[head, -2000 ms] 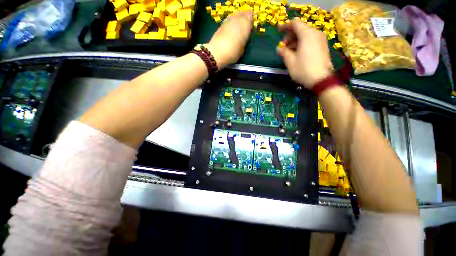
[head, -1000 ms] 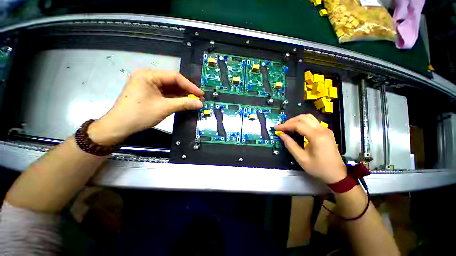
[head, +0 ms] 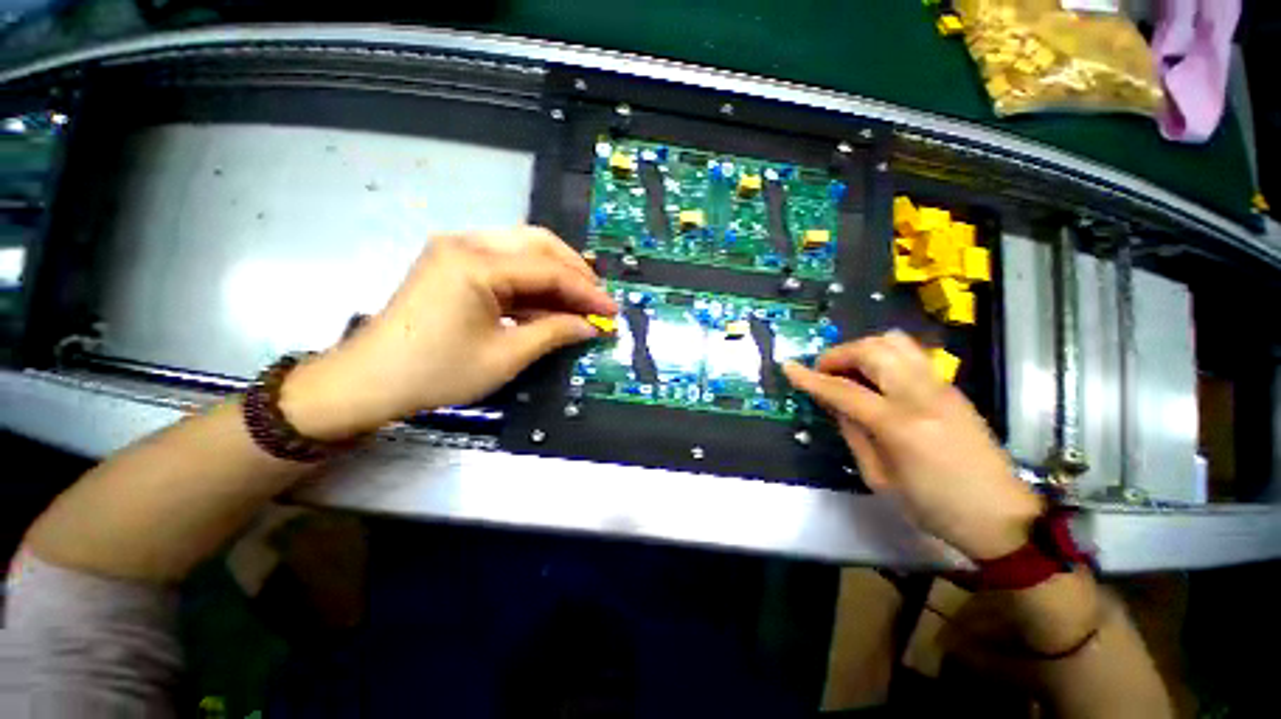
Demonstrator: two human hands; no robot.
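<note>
A black carrier frame (head: 698, 451) holds green circuit boards (head: 674, 382) in four sections. The upper sections carry small yellow blocks (head: 690, 219); another yellow block (head: 735, 332) shows on the lower right section. My left hand (head: 471, 326) pinches a small yellow block (head: 601, 325) at the left edge of the lower left section; the fingers partly hide it. My right hand (head: 920, 421) has its fingertips together on the lower right section. Whether a part is between them cannot be seen.
Large yellow blocks (head: 938, 253) lie in a black tray right of the frame. The silver conveyor rail (head: 408, 495) runs along the near side. On the green mat at the upper right are a bag of small yellow parts (head: 1061, 63) and a pink cloth (head: 1194, 70).
Both hands came from the green mat down to the boards. Since a second ago, my left hand has moved right onto the lower left section. The yellow part at my right fingertips no longer shows.
</note>
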